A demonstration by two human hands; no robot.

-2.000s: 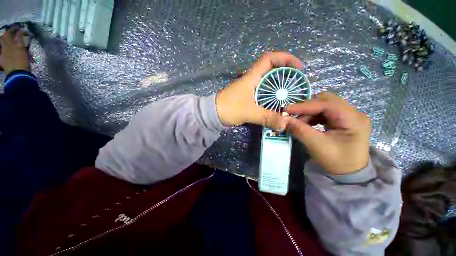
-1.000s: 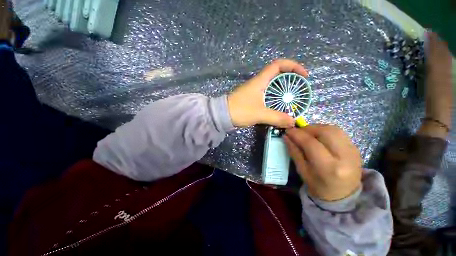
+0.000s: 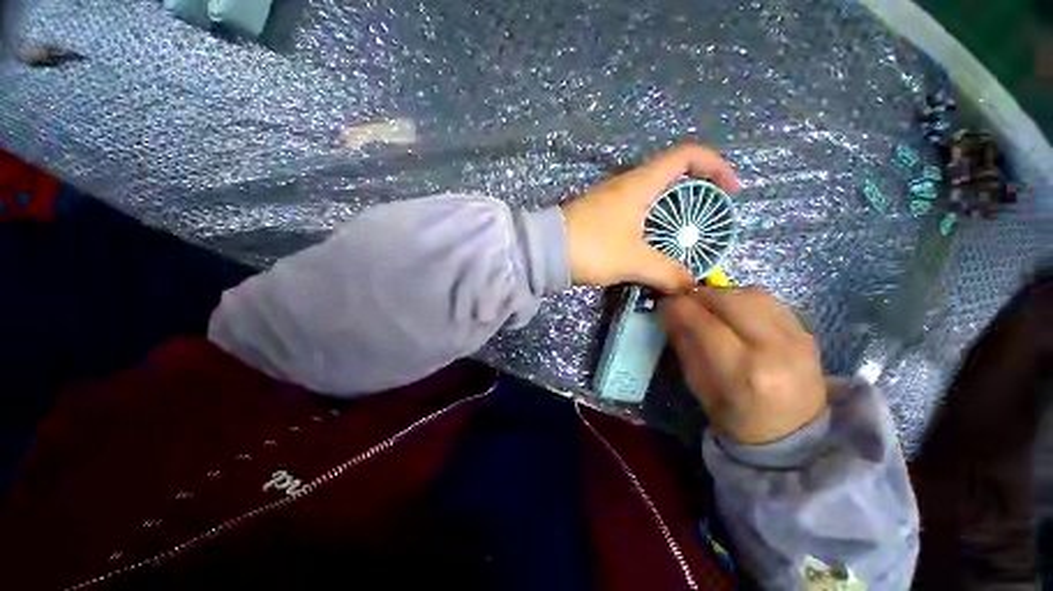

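Observation:
A mint-green handheld fan (image 3: 630, 350) is held over the bubble wrap, its round grille up and its handle towards me, slightly tilted. My left hand (image 3: 629, 225) grips the fan head from the left, with the thumb below the grille. My right hand (image 3: 751, 358) is at the neck joint with its fingers closed around something small. A bit of yellow (image 3: 717, 278), which looks like part of the screwdriver, shows just above these fingers. Dark details show at the open handle top. My fingers hide the neck joint.
Bubble wrap (image 3: 485, 69) covers the table. Small green pieces (image 3: 921, 191) and a dark metal pile (image 3: 976, 162) lie at the upper right. A beige strip (image 3: 379, 133) lies left of centre. Grouped fans (image 3: 237, 12) are cut off at the top left. A dark sleeve (image 3: 993, 404) is at the right edge.
The yellow part came into view at the right hand after the first frame. The fan has tilted slightly. The other people's hands at the left and right have left the picture.

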